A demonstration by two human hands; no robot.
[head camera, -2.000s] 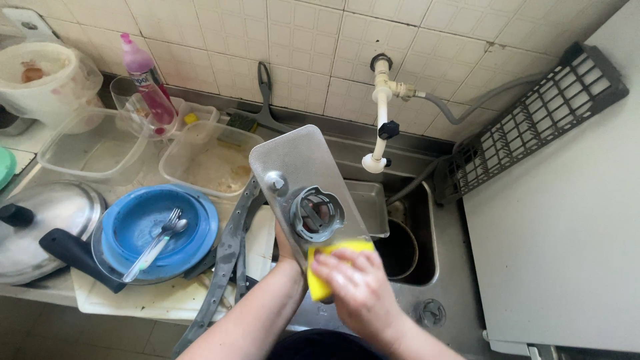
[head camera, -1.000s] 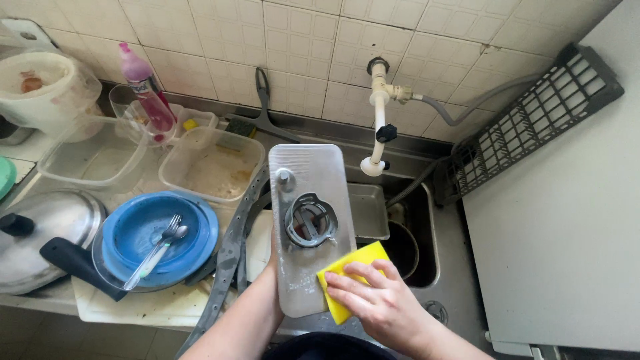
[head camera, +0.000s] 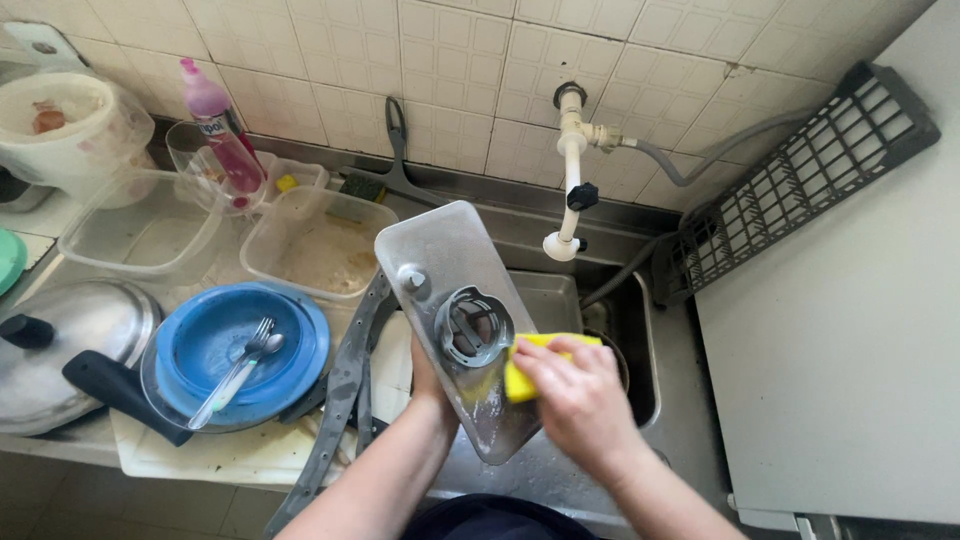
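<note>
A flat grey metal filter plate [head camera: 420, 247] with rounded ends and a round slotted opening is tilted over the counter and the sink's left side. My left hand [head camera: 431, 379] holds it from behind, its fingers mostly hidden. My right hand [head camera: 577, 382] grips a yellow sponge [head camera: 523, 379] at the plate's right edge, just beside the round opening. Whitish suds streak the lower part of the plate. Grey perforated spray arms [head camera: 341, 405] lie on the counter left of my left forearm.
Behind stand a white wall tap [head camera: 572, 172] and the steel sink [head camera: 651, 360] with a tray [head camera: 547, 289] inside. Blue plates [head camera: 319, 337] with cutlery, a pot lid [head camera: 82, 352], plastic containers [head camera: 142, 262] and a pink detergent bottle [head camera: 217, 124] crowd the left. A grey rack [head camera: 795, 187] leans at right.
The plate has tilted over to the left at its top since one second ago. My right hand has moved the sponge up from the plate's lower right edge to beside the round opening.
</note>
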